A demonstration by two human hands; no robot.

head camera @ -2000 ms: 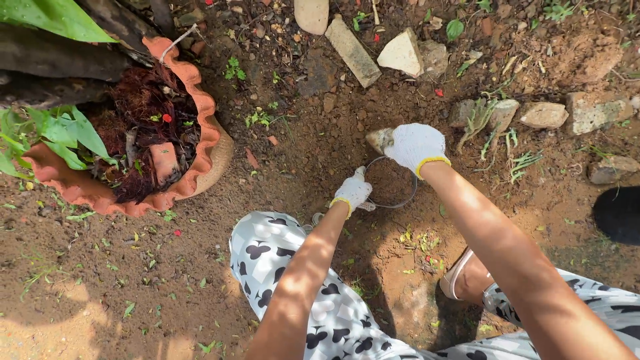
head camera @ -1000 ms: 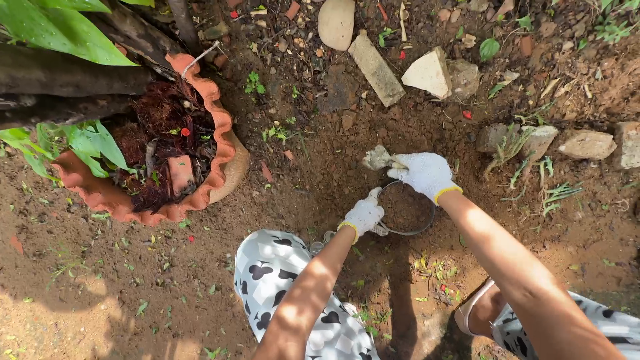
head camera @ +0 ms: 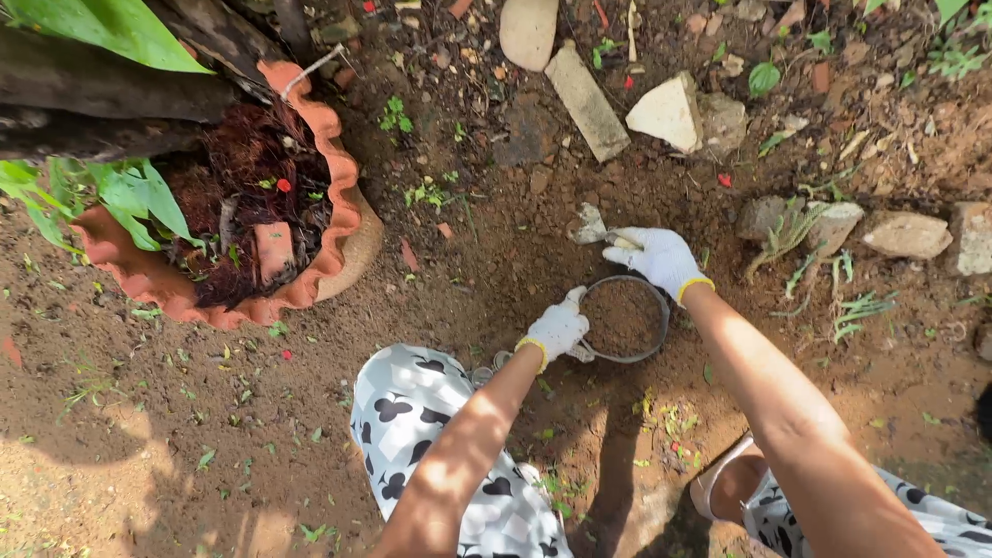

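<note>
My right hand [head camera: 655, 260], in a white knit glove with a yellow cuff, grips the light handle of a small trowel. The trowel's soil-smeared blade [head camera: 589, 225] points left, over the dug soil. Just below, a round grey-rimmed container [head camera: 665, 329] has brown soil within its rim. My left hand [head camera: 559, 329], gloved the same way, holds that container by its left side. Whether its fingertips reach under the rim is hidden.
A terracotta pot with a wavy rim [head camera: 341, 186] stands at the left, holding fibre and a brick piece. A flat stone bar [head camera: 587, 101], a pale stone [head camera: 666, 112] and a rounded stone [head camera: 528, 32] lie above. Several stones and small succulents [head camera: 860, 310] line the right.
The trowel's blade, largely hidden or dark two seconds ago, shows pale beyond my right hand. My left hand has stayed at the container's left side. The view has shifted slightly.
</note>
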